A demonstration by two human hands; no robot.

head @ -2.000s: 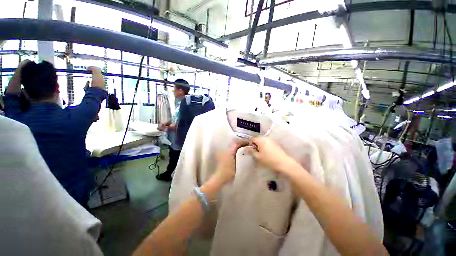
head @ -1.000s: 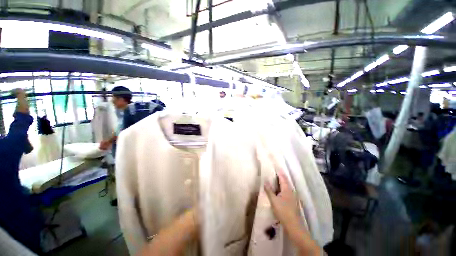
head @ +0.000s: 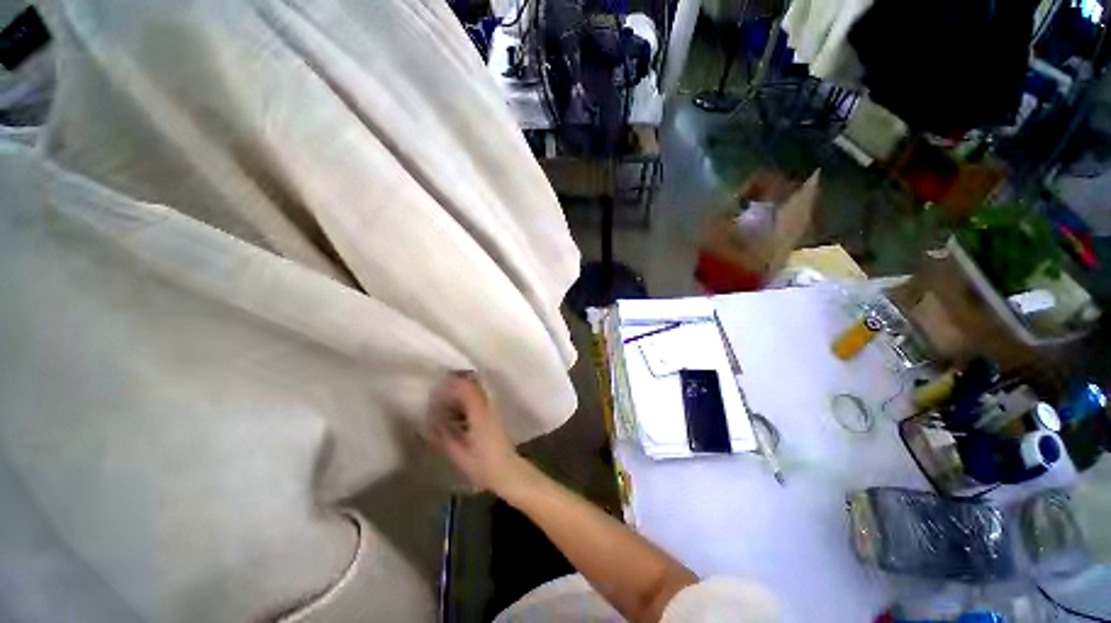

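Cream jackets (head: 280,280) hang close in front of me, filling the left side of the view. My right hand (head: 469,426) is at the lower edge of one jacket, its fingers curled on the cloth. The hand is slightly blurred. A small dark spot shows at the fingertips, too unclear to name. A curved seam or edge shows on the nearest jacket at the bottom. My left hand is not in the picture.
Right of the jackets is a white-topped table (head: 804,365) with papers (head: 658,420), a black phone (head: 704,411), a yellow cylinder (head: 857,338), a box holding cones and a plastic-wrapped dark packet (head: 932,533). Beyond it are an open carton (head: 761,231) and a plant.
The view has swung right and down, from the rail and jacket fronts to the lower jackets and table. My left hand has left the picture. My right hand is now at a jacket's lower edge.
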